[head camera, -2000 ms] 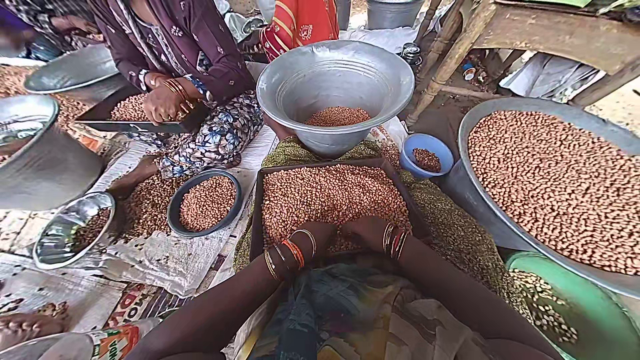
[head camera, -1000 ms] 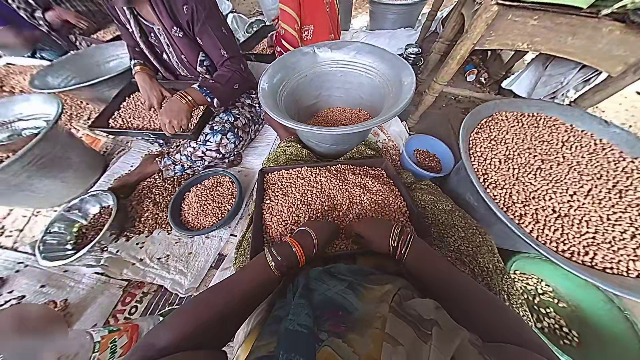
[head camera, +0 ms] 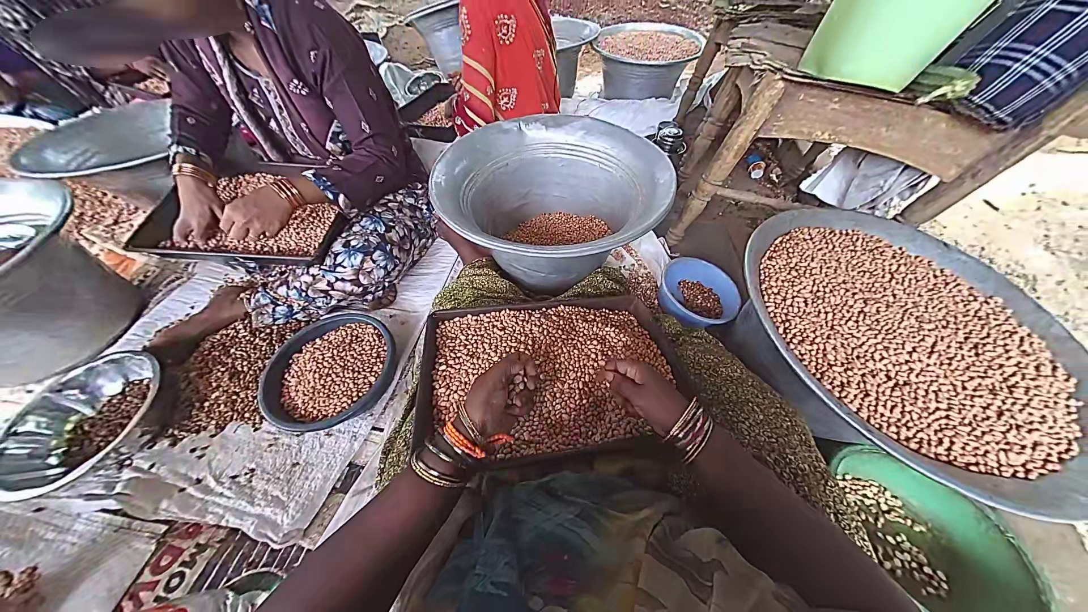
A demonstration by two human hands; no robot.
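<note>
A dark rectangular tray [head camera: 429,374] full of reddish-brown nuts or seeds [head camera: 557,340] rests on my lap. Over its left half is my left hand [head camera: 503,395], fingers curled around several of the nuts or seeds. My right hand [head camera: 642,391] is over the right side, thumb and fingertips drawn together; whether they pinch anything cannot be told. Bangles circle both wrists. Just beyond the tray stands a wide-rimmed metal basin [head camera: 552,183] with a small heap of the same inside. A small blue bowl [head camera: 701,293] holding darker pieces is to its right.
A large metal basin [head camera: 765,297] heaped with nuts and a green tub [head camera: 977,544] stand right. Left are a dark round bowl [head camera: 265,382], a shiny metal bowl [head camera: 76,484] and a co-worker with hands in another tray [head camera: 327,246]. A wooden chair or bench [head camera: 867,123] stands back right.
Both my hands have risen from the tray's near edge and moved forward over its contents. The co-worker's tray and hands show more fully than two seconds ago.
</note>
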